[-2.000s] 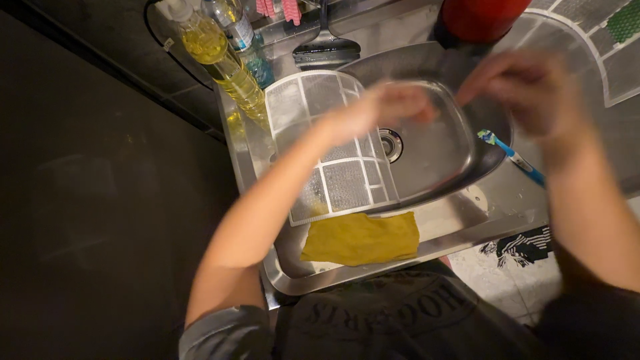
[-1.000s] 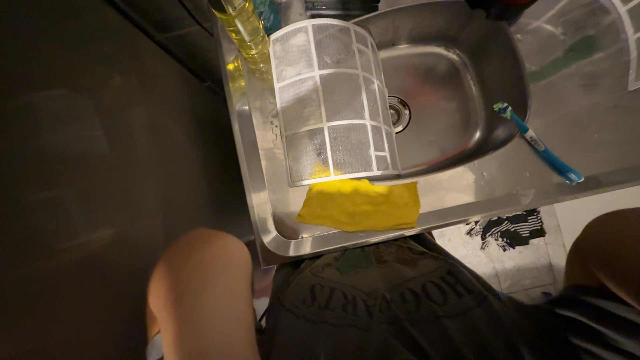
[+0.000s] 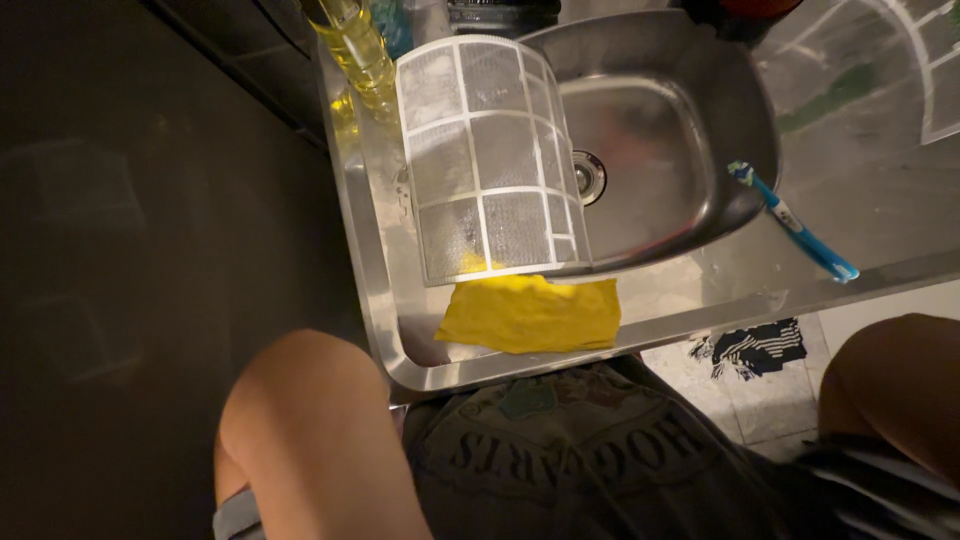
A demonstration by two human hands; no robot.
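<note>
Neither of my hands shows; only my bent arms are in view at the lower left and the right edge. A curved white-framed mesh filter (image 3: pixel 506 154) lies across the left part of the steel sink, over part of the basin (image 3: pixel 637 127). Against its lower edge rests a yellow cloth (image 3: pixel 532 315) on the front ledge. To the right of the basin lies a blue and white toothbrush (image 3: pixel 795 225), its bristled head at the basin's rim. Part of a second mesh filter (image 3: pixel 941 82) is at the upper right, on the drainboard.
Bottles with yellow liquid (image 3: pixel 356 49) and a teal bottle (image 3: pixel 391 26) stand at the sink's back left corner. A dark object (image 3: pixel 502 13) sits behind the filter, a red and black one (image 3: pixel 757 11) behind the basin. A black and white striped textile (image 3: pixel 761 349) lies on the tiled floor.
Two seconds ago both my hands were blurred above the sink; they have since left the view, and my arms are drawn back toward my body. The view has shifted.
</note>
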